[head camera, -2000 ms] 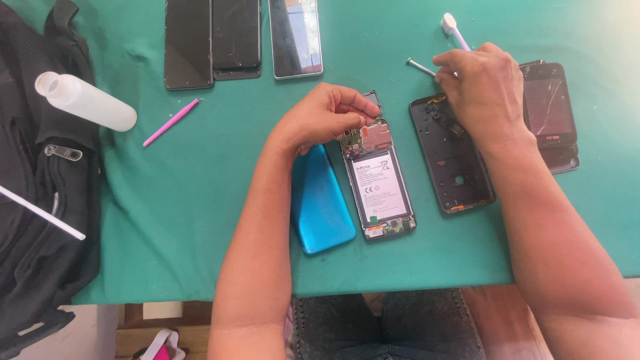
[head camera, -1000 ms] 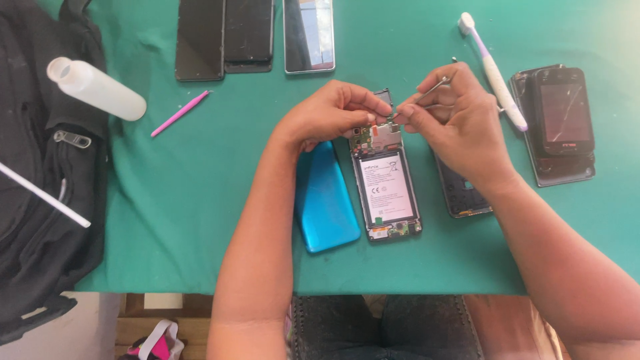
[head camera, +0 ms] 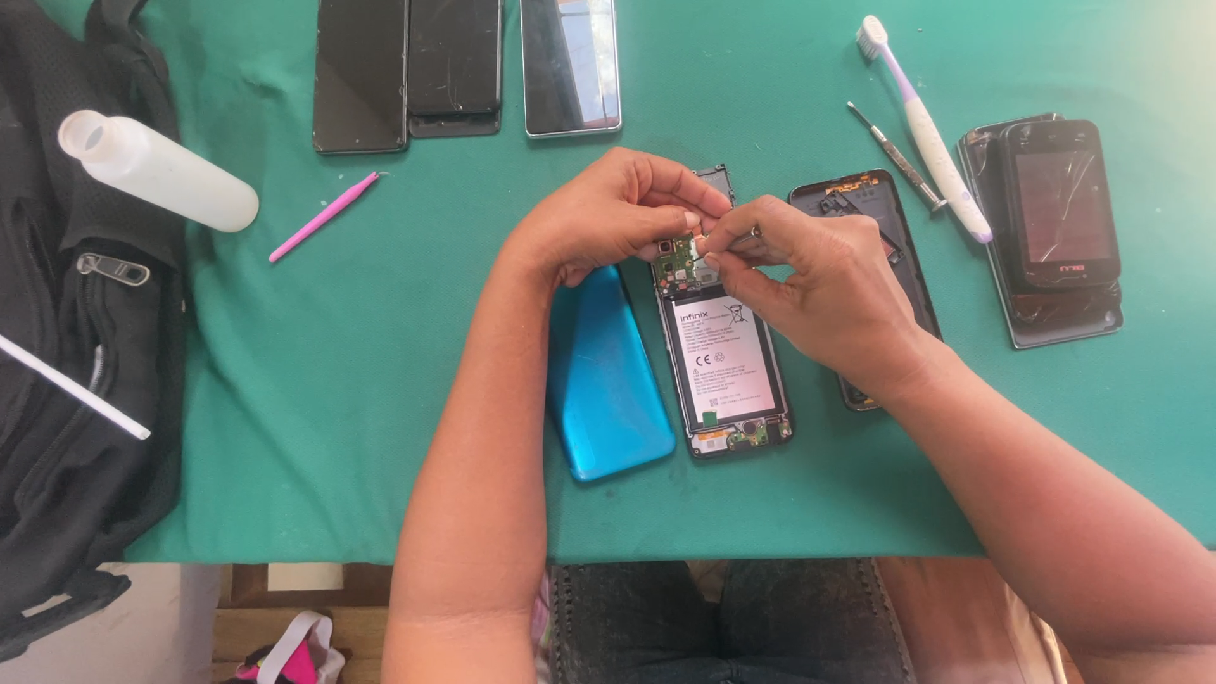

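An opened phone (head camera: 727,366) lies with its battery and circuit board exposed. My left hand (head camera: 627,209) is over its upper left part, thumb and fingers close together; what they pinch is hidden. From the right, my right hand (head camera: 807,275) meets it above the board, its fingertips pinching a thin tool, mostly hidden. A blue phone back cover (head camera: 613,389) lies left of the phone, partly under my left wrist. Partly beneath my right hand is a black phone housing (head camera: 907,266). A small metal screwdriver (head camera: 898,157) rests beside a white and purple toothbrush (head camera: 926,133).
Several phones stand along the far side, including a silver-edged phone (head camera: 572,66). A cracked phone (head camera: 1064,204) is stacked on another at right. Left are a pink pen-like tool (head camera: 323,218), a white plastic bottle (head camera: 161,171), a black bag (head camera: 57,285) and a white stick (head camera: 76,388).
My right hand has moved left from beside the toothbrush to the opened phone's board. The screwdriver, near my right fingers two seconds ago, now lies beside the toothbrush. My left hand stays at the phone.
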